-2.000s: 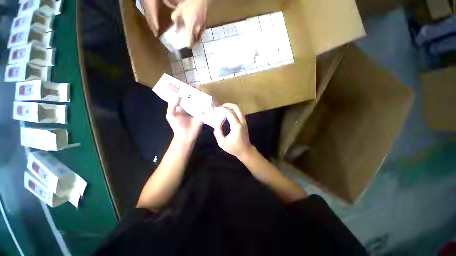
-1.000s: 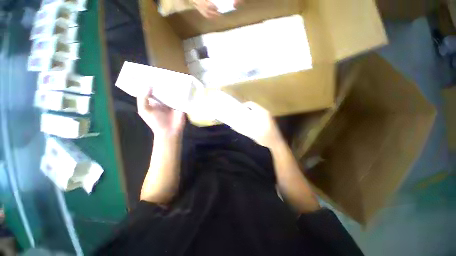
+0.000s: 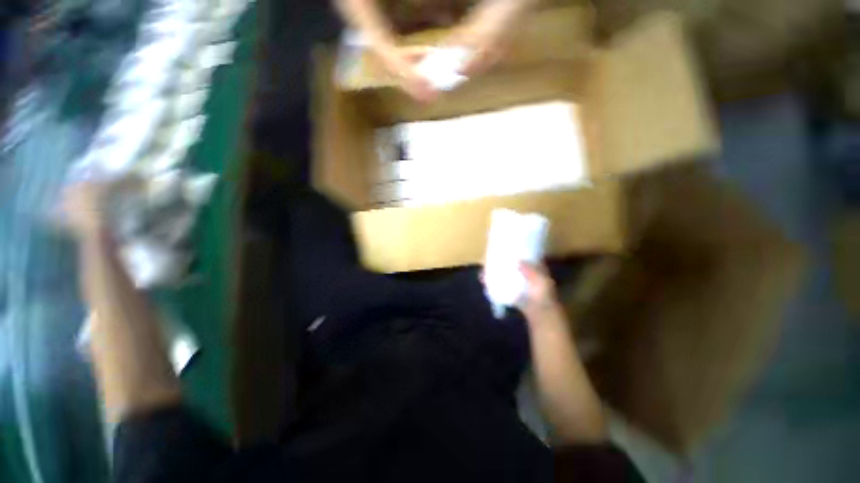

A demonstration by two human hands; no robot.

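The picture is blurred. My right hand (image 3: pixel 536 286) holds a small white box (image 3: pixel 513 255) just in front of the near flap of the packing carton (image 3: pixel 424 236). Inside the carton is a grid of white boxes (image 3: pixel 500 151), with a dark gap near its left end. My left hand (image 3: pixel 87 203) is over the green belt (image 3: pixel 215 141) at the left, beside the rows of open white boxes (image 3: pixel 168 104). Blur hides whether its fingers grip a box.
Another person's two hands (image 3: pixel 453 61) hold a small white thing above the far side of the packing carton. The deeper brown parts carton (image 3: pixel 698 321) stands at the right. The packing carton's right flap (image 3: pixel 655 99) sticks outward.
My left hand has left the white box in front of me and moved left to the belt. My right hand has moved slightly right and down. The other person's hands show more fully.
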